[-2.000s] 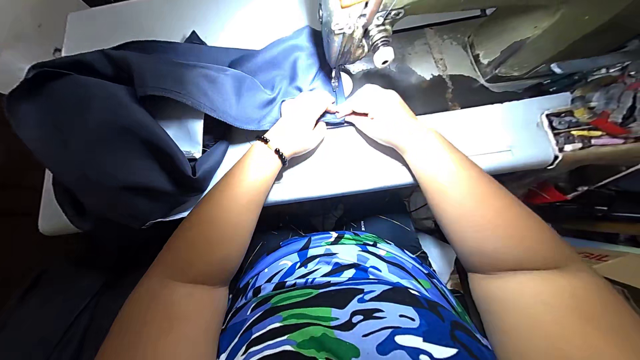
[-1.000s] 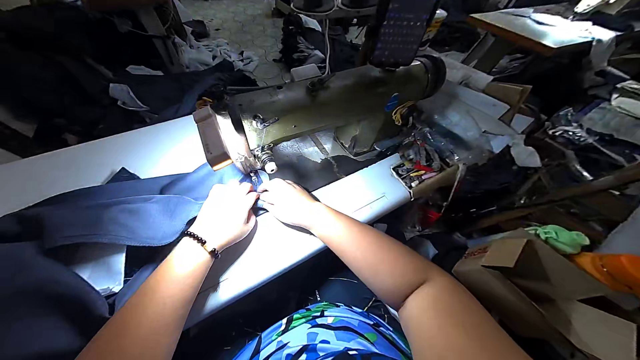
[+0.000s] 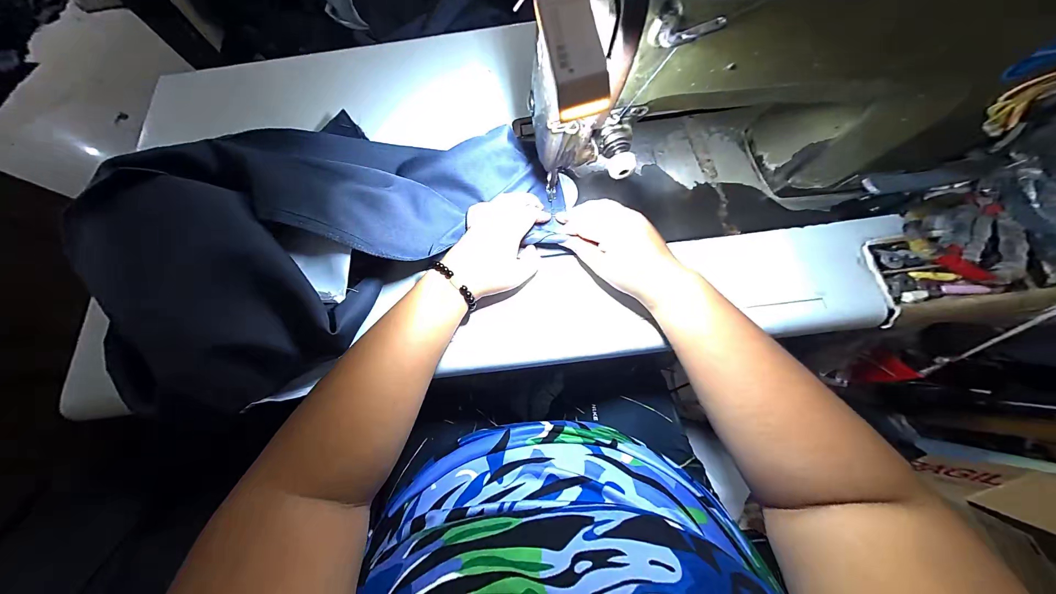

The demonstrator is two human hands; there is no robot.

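Observation:
Navy blue fabric (image 3: 330, 190) lies across the left part of the white sewing table (image 3: 742, 280) and runs up to the needle area of a sewing machine (image 3: 825, 91). My left hand (image 3: 499, 243), with a dark beaded bracelet at the wrist, grips the fabric's near edge just in front of the presser foot (image 3: 552, 188). Close to it on the right, my right hand (image 3: 619, 243) pinches the same edge between thumb and fingers. Something small and red shows at its fingertips; what it is cannot be told. The fabric edge under the fingers is partly hidden.
A lit lamp (image 3: 577, 74) is mounted on the machine head. At the table's right end, a box (image 3: 949, 280) holds tools and small items. Cardboard (image 3: 1015, 499) lies at the lower right. Yellow and blue cords (image 3: 1023, 99) rest by the machine at the upper right.
The view swung toward the wider room and back. Both hands stay on the fabric at the needle area; no other plain change shows.

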